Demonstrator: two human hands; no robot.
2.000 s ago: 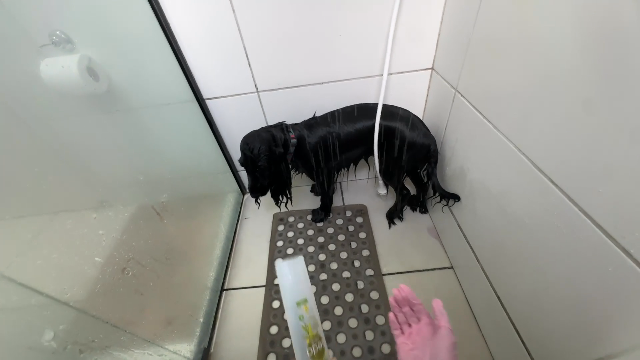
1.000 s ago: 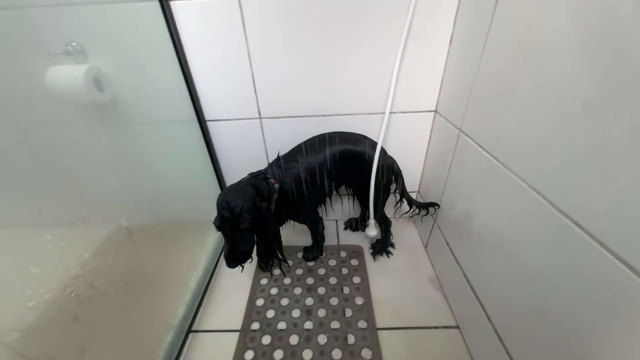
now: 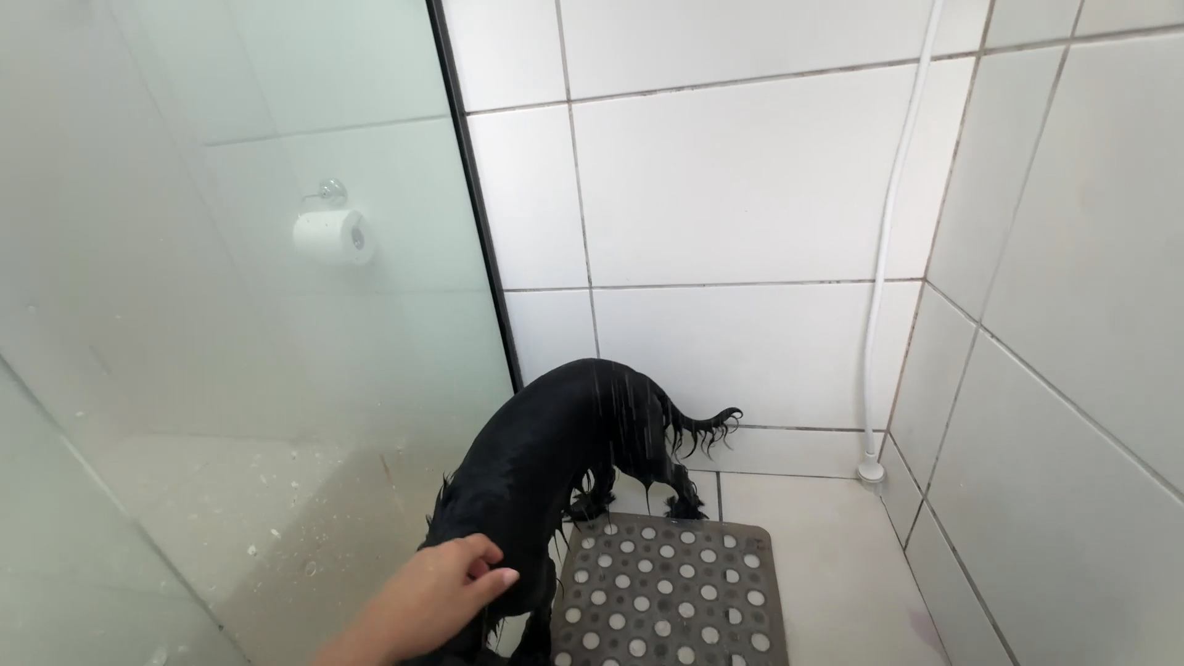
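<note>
A wet black dog point(image 3: 546, 435) stands with its body curved along the glass panel, its tail toward the tiled back wall and its head out of sight at the bottom. My left hand point(image 3: 444, 587) reaches in from the bottom edge and rests on or just over the dog's front part, fingers slightly bent, holding no object that shows. Streaks of falling water cross the dog's hindquarters. Beside it on the floor lies a grey bath mat with round holes point(image 3: 666, 592). My right hand is outside the view.
A glass shower panel point(image 3: 277, 351) with a dark edge stands on the left; a toilet paper roll point(image 3: 328, 237) shows through it. At the back right corner a white shower hose point(image 3: 885, 240) hangs down to a shower head point(image 3: 870, 470) at the floor. Tiled walls meet there.
The dog has moved forward and to the left along the glass. My left hand has come into view at the dog. The bottle and open hand seen two seconds ago are out of view.
</note>
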